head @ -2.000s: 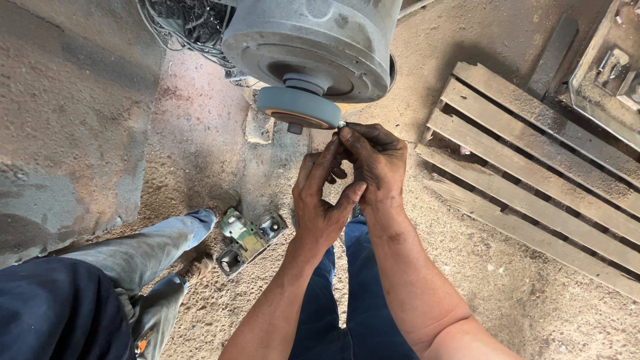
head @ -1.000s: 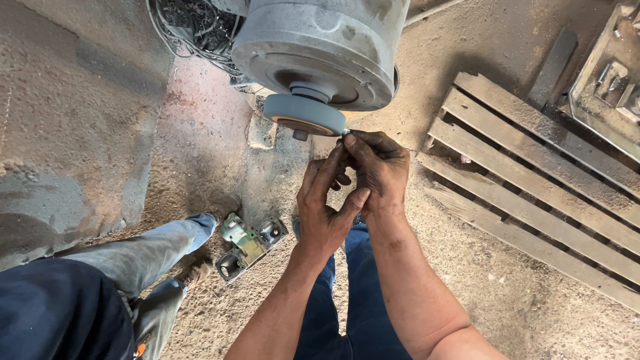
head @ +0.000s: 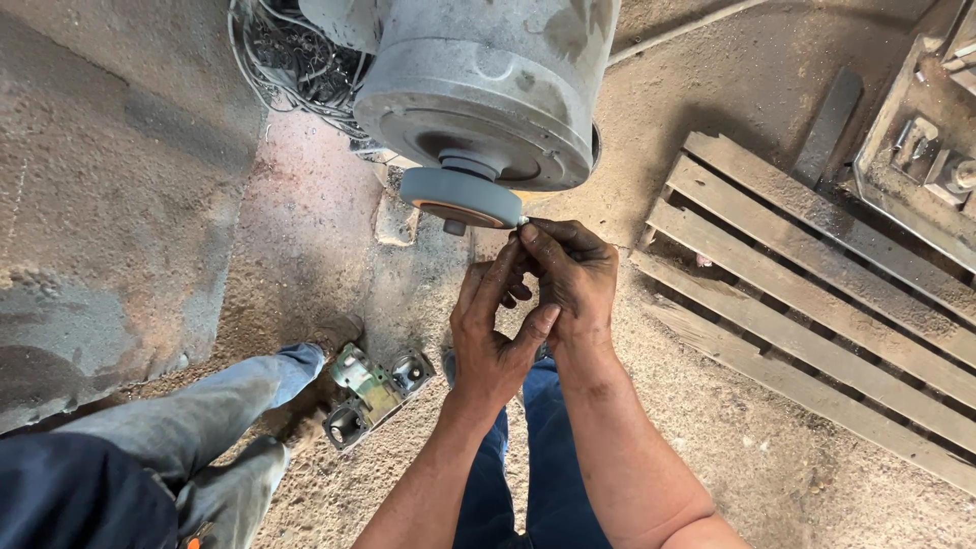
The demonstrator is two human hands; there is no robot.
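A grey grinding wheel (head: 461, 196) sits on the shaft of a large grey motor housing (head: 488, 91) at the top centre. My right hand (head: 576, 274) pinches a small metal piece (head: 523, 220) between thumb and fingertips, at the right edge of the wheel. Most of the piece is hidden by the fingers, so its kind cannot be told. My left hand (head: 496, 320) is just beside it on the left, fingertips touching or very near the right fingertips, thumb near the right palm. Whether it grips the piece too is unclear.
Another person's legs (head: 198, 412) are at lower left, near a greenish metal casting (head: 374, 389) on the gritty floor. A wooden pallet (head: 808, 305) lies at right, beside a metal tray (head: 877, 152) with parts. Tangled wire (head: 305, 69) is left of the motor.
Both hands stay together at the wheel's right edge, with only slight shifts in their pose. The small piece remains in the right fingertips.
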